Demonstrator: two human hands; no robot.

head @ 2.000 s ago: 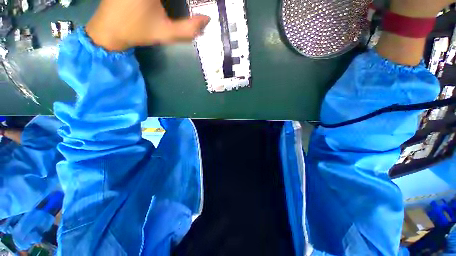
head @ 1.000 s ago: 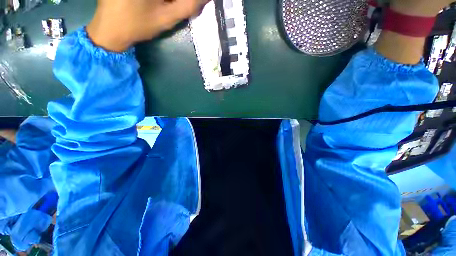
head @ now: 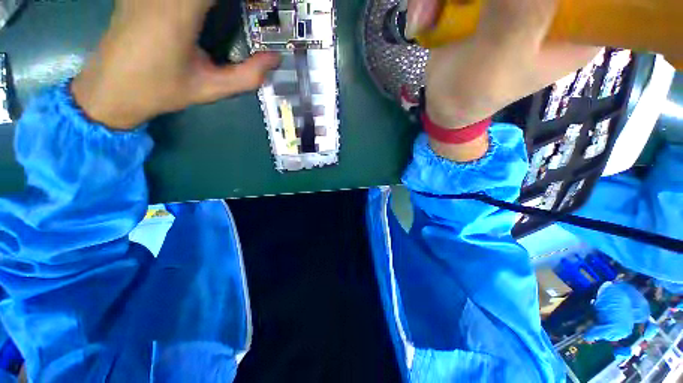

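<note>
A silver-white phone middle frame (head: 323,112) lies on the dark green mat, with a dark strip down its middle and a mainboard (head: 311,26) at its top end. My left hand (head: 161,63) is at the frame's left edge, its thumb touching or over the frame; its other fingers are cut off by the picture's top. My right hand (head: 487,67) grips the yellow-orange electric screwdriver (head: 599,28) over the round studded screw dish (head: 389,56). The screwdriver's nose shows near the dish; the tip is unclear.
A black component tray (head: 558,135) with silver-white boards lies right of my right wrist. A white sheet (head: 645,112) is beside it. The black cable (head: 554,215) crosses my right sleeve. Another worker's blue sleeve (head: 636,224) is at the right edge.
The view has shifted to the right. The screwdriver in my right hand has come into view over the dish. My left hand's thumb is now beside the mainboard, which now shows in the frame.
</note>
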